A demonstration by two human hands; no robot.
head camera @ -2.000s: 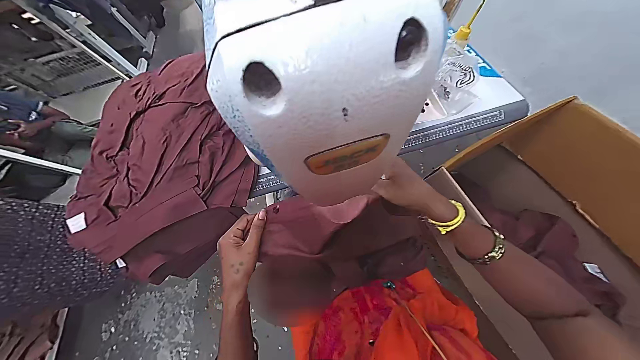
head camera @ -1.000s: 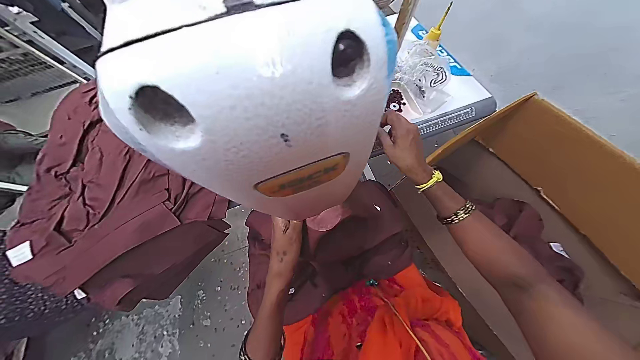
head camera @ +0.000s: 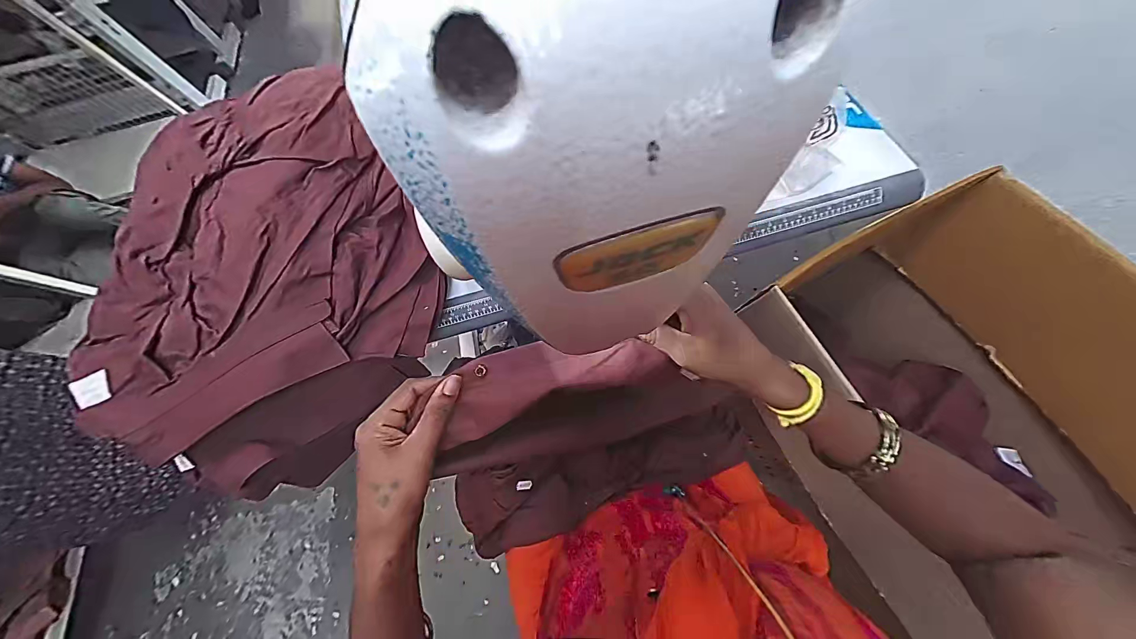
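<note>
A maroon garment piece [head camera: 568,390] is stretched between my two hands, just below the white head of a Jack sewing machine [head camera: 603,177]. My left hand [head camera: 404,435] pinches its left end between thumb and fingers, close to a small round button [head camera: 480,371]. My right hand [head camera: 710,342], with a yellow band at the wrist, grips the cloth at the machine head's lower right edge; its fingertips are partly hidden. More of the maroon cloth hangs down over the orange clothing on my lap. The needle area is hidden behind the machine head.
A heap of maroon garments [head camera: 240,222] lies at the left. An open cardboard box [head camera: 1029,293] with a maroon garment inside stands at the right. Behind the machine, a table edge bears a ruler strip [head camera: 812,213] and a clear plastic bag [head camera: 809,169]. Another person sits at the far left.
My right hand has come back from beside the plastic bag on the table to the cloth. My left hand, earlier under the machine head, now holds the cloth out to the left. The view has shifted.
</note>
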